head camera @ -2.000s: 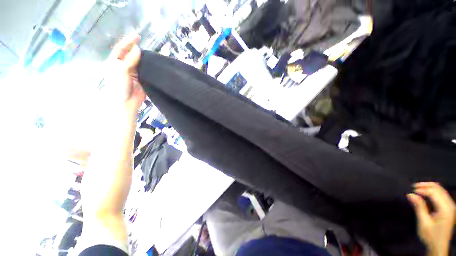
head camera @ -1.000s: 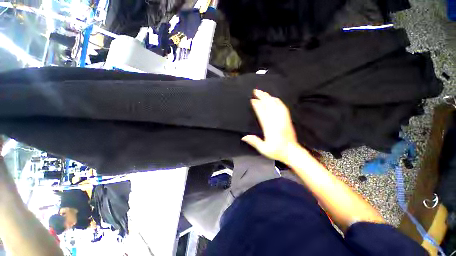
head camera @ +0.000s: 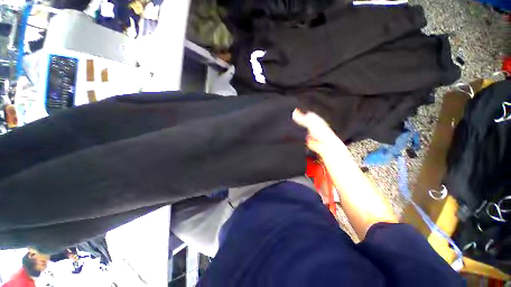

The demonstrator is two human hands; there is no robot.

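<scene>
A long black garment piece [head camera: 168, 151] is stretched from the left picture edge to the middle, above my lap and the white table. My right hand [head camera: 315, 133] holds its right end, with the thumb on top and the other fingers partly hidden by the cloth. My left hand is out of the picture. A heap of black garments [head camera: 358, 61] lies just beyond my right hand, with a small white strip [head camera: 258, 66] on it.
A sewing machine [head camera: 92, 39] with a dark panel stands on the white table [head camera: 140, 241]. Shiny black bundles [head camera: 484, 146] with white loops lie in a cardboard box [head camera: 431, 174] at right. A blue strip [head camera: 386, 154] is on the speckled floor. A person in red is partly visible at lower left.
My right hand has gone from lying flat on the cloth to holding its end. The view has shifted right, showing more of the box. My left arm has left the picture.
</scene>
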